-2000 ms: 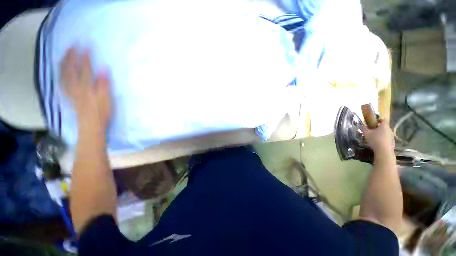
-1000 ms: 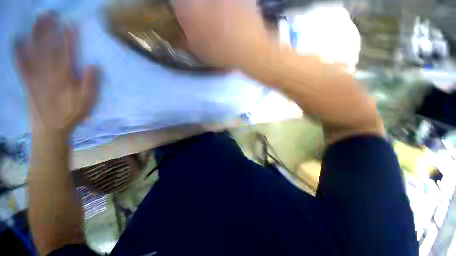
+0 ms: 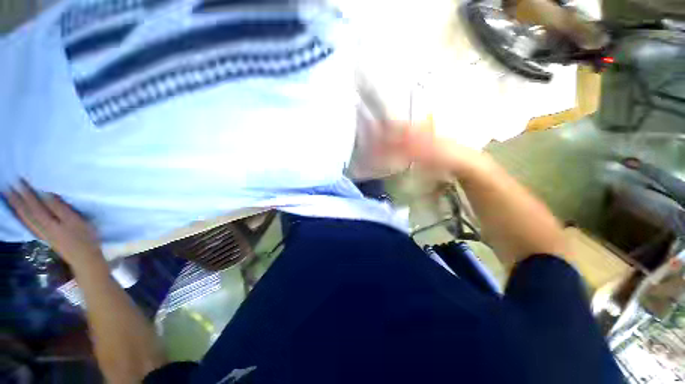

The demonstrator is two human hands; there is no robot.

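A light-blue garment (image 3: pixel 203 150) with dark patterned bands is spread over the padded board in front of me. Its loose edge hangs over the board's front near my body. My left hand (image 3: pixel 56 221) lies on the garment at the far left, fingers apart. My right hand (image 3: pixel 398 142) is blurred, at the garment's right end; whether it grips the cloth cannot be told. The steam iron (image 3: pixel 518 37), silver with a tan-brown handle, stands on the cream table at the upper right, with no hand on it.
The cream table's edge (image 3: pixel 552 120) shows at the right. Dark cables (image 3: pixel 646 30) run right from the iron. A cardboard box (image 3: pixel 601 255) and metal stands are at the lower right. A brown slatted thing (image 3: pixel 218 246) and striped material are below the board.
The iron has moved from the cloth under my right hand to the upper right, released. My right hand has come to the garment's right end. The patterned bands now show; my left hand is lower.
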